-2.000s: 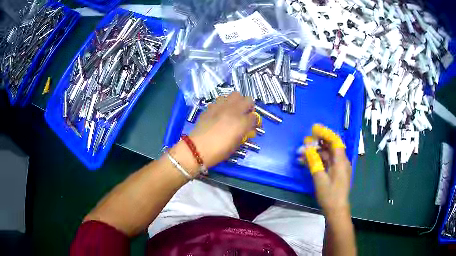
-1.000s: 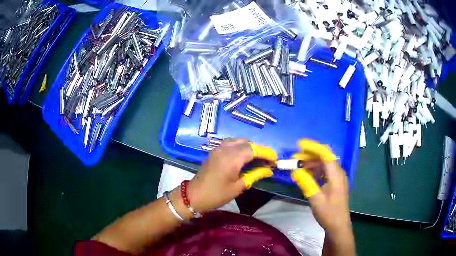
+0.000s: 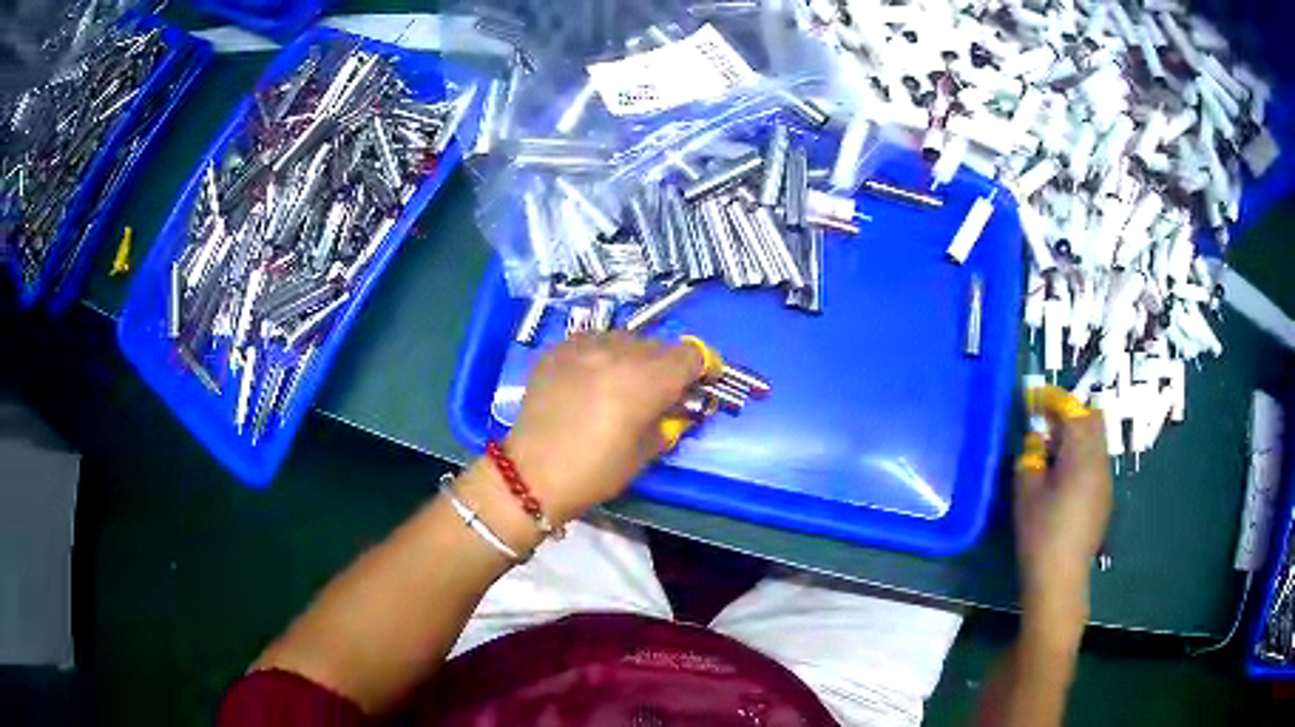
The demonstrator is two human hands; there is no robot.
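My left hand point(image 3: 611, 412), with yellow finger cots, is over the left part of the blue work tray point(image 3: 852, 518). It grips several silver metal tubes point(image 3: 733, 386) with their ends pointing right. My right hand point(image 3: 1065, 476), slightly blurred, is just past the tray's right rim, with yellow-cotted thumb and finger around a white cylinder point(image 3: 1035, 421), partly hidden. Plain metal tubes point(image 3: 739, 239) lie at the back of the tray, spilling from a clear plastic bag point(image 3: 547, 100) with a white label point(image 3: 672, 74). A lone tube point(image 3: 974, 315) and a white cylinder point(image 3: 970, 229) lie at the tray's right.
A heap of white cylinders point(image 3: 1122, 171) lies on the green bench at right. A blue tray of filled tubes point(image 3: 263, 462) is at left, with another filled tray point(image 3: 64, 277) beyond it. A yellow piece point(image 3: 122, 252) lies between them. A white stick point(image 3: 1258, 476) lies at far right.
A second ago my hands met over the tray's front edge around a white cylinder. Since then my left hand has moved back over the tray and my right hand away to the right.
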